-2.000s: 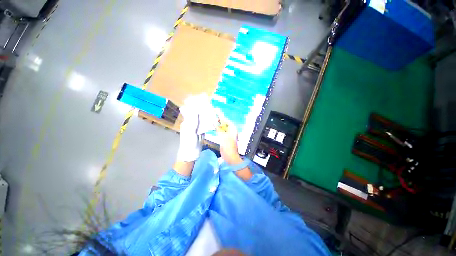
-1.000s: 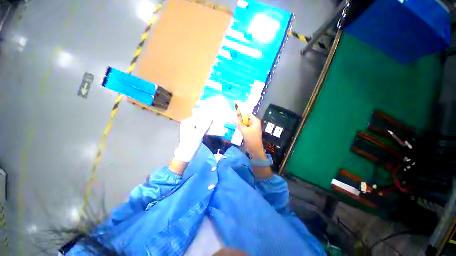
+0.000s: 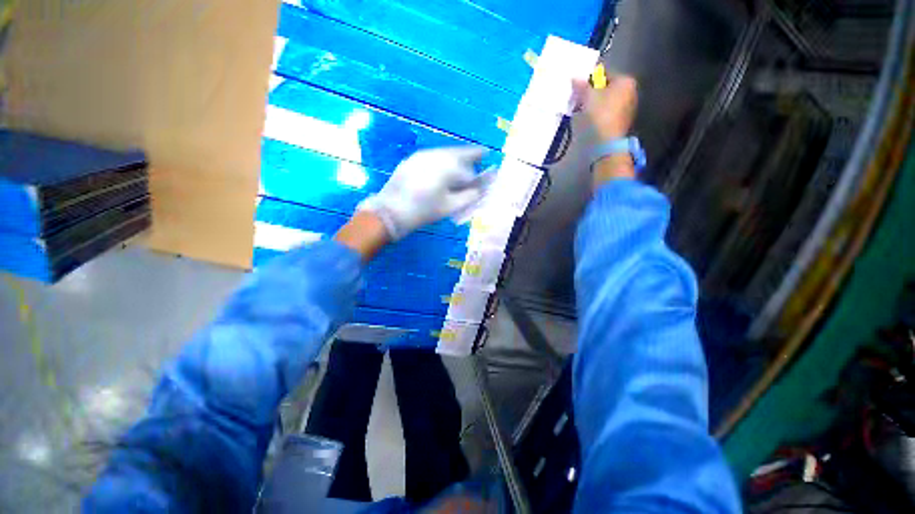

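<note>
Blue-wrapped battery packs lie side by side. White paper slips line their right ends, several with small yellow tape pieces. My left hand, in a white glove, is over the packs at the middle of the slip row, with white paper slips at its fingers; their edges are blurred. My right hand, bare with a light blue wrist band, is at the far end of the row. It grips a yellow tape roll beside the uppermost slip; its fingertips are partly hidden.
A brown board lies left of the packs. Separate blue packs with dark ends stand at the left edge. A green bench curves along the right side. A black case with white labels is low at centre right.
The view is much closer to the packs. My hands have moved apart: the right has gone to the far end of the slip row, the left is over the packs.
</note>
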